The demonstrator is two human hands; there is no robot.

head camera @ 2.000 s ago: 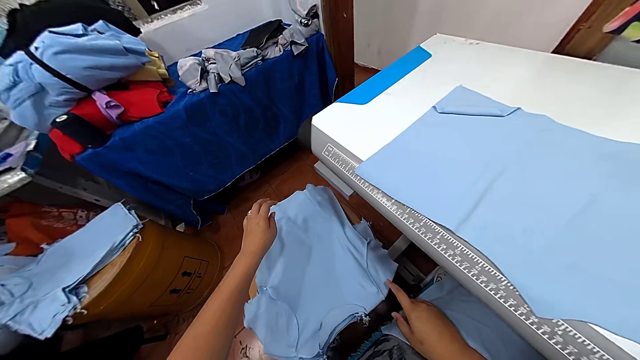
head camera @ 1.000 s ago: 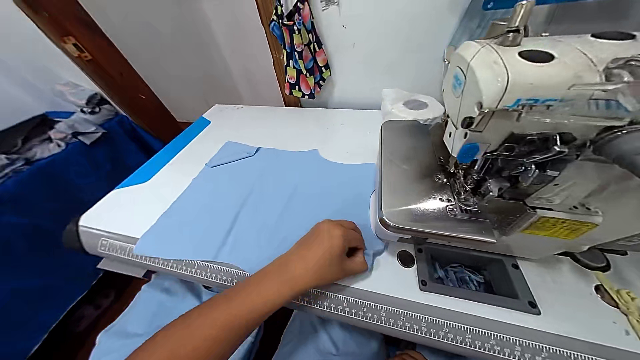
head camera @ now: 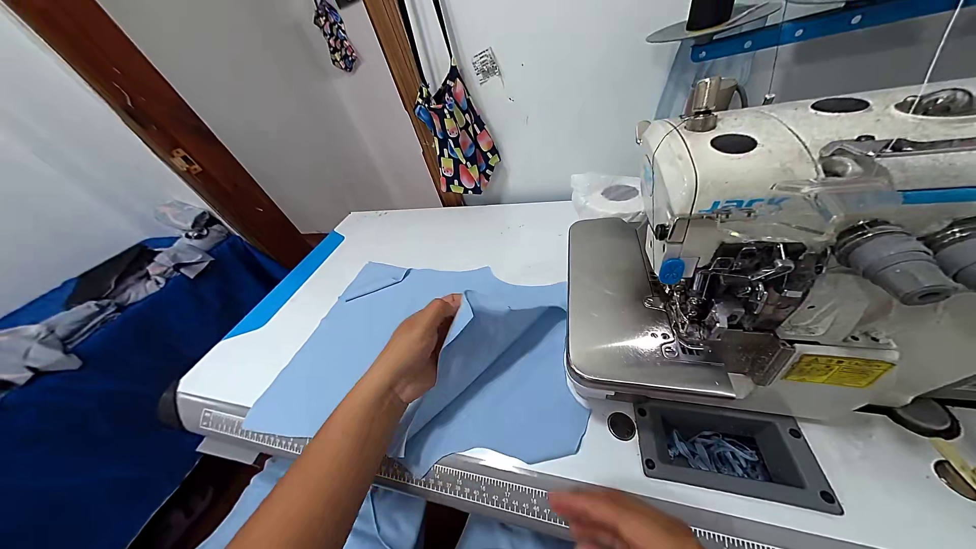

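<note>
A light blue cut fabric piece (head camera: 328, 358) lies spread on the white sewing table, one corner folded over at the top left. My left hand (head camera: 423, 347) grips the edge of a second light blue fabric piece (head camera: 476, 351) and holds it partly lifted above the first. Near the ruler strip at the table's front edge, my right hand (head camera: 618, 518) is blurred, with its fingers apart and no cloth visible in it. A Jack overlock sewing machine (head camera: 762, 229) stands to the right, its metal plate (head camera: 640, 305) beside the cloth.
A scrap bin (head camera: 724, 450) set into the table holds blue trimmings. More light blue fabric (head camera: 389, 518) hangs below the table's front edge. Beyond the left end is a blue-covered surface (head camera: 107, 412) with grey cloths. Behind the machine plate lies a plastic-wrapped roll (head camera: 606, 196).
The view has swung right from the floor and table end to the machine. My left hand now holds up a fabric edge; one second ago a hand rested on the cloth near the machine plate.
</note>
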